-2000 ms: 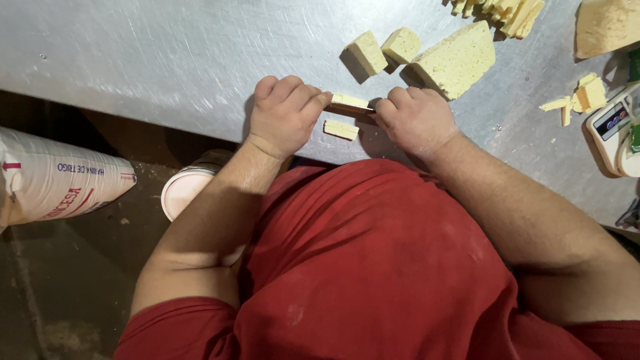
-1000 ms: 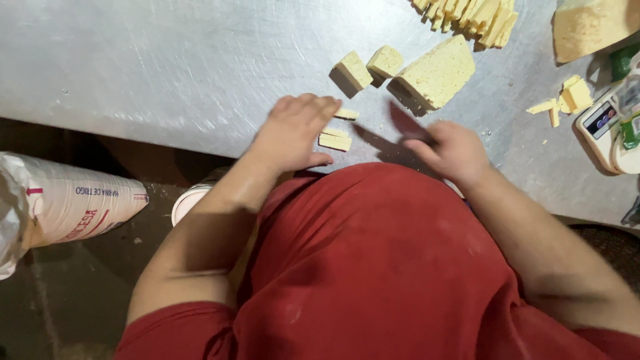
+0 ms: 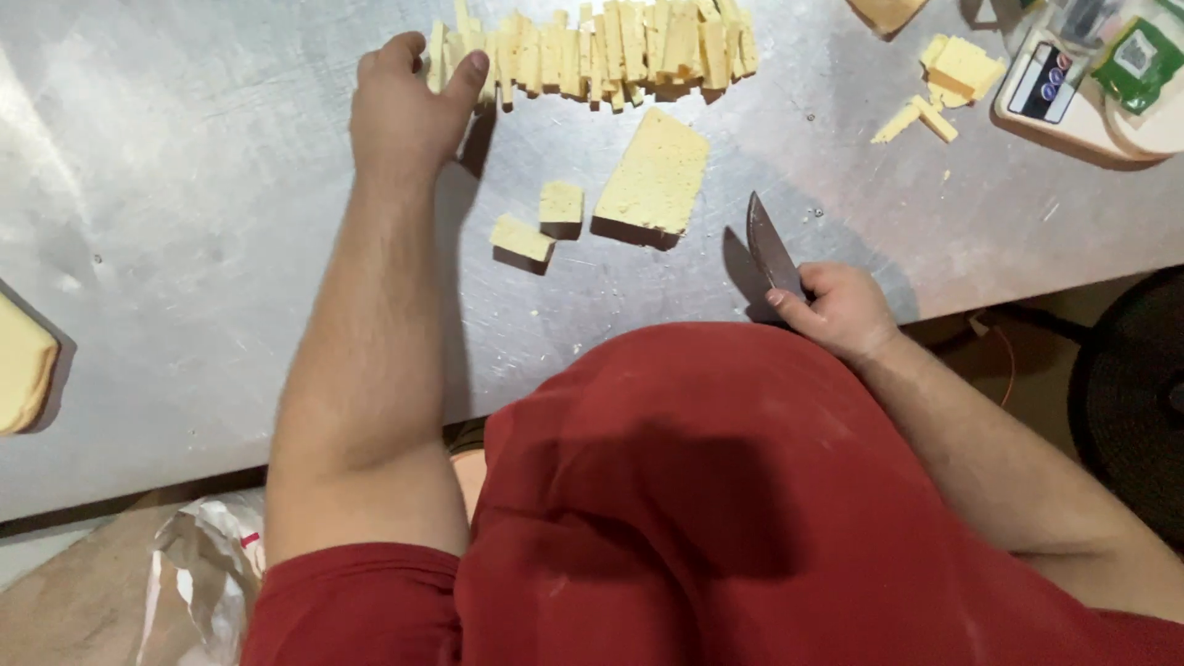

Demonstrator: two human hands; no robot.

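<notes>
My left hand [image 3: 412, 111] is at the left end of a long row of pale yellow cheese sticks [image 3: 592, 51], thumb and fingers around the end sticks; whether it grips any is hard to tell. My right hand [image 3: 837, 305] holds a knife [image 3: 770, 242] near the table's front edge, its dark blade pointing away from me. Between the hands lie a large cheese block [image 3: 655, 176] and two small blocks [image 3: 561, 205] [image 3: 523, 239], close together on the metal table [image 3: 231, 185].
Cheese scraps [image 3: 957, 74] lie at the right, beside a white digital scale [image 3: 1045, 92] with plastic packaging on it. Part of another yellow block [image 3: 20, 365] shows at the far left. A plastic sack [image 3: 199, 578] stands below the table edge.
My left hand has moved from the two small pieces at the front edge up to the stick row. My right hand still holds the knife, now away from the blocks. The view has shifted.
</notes>
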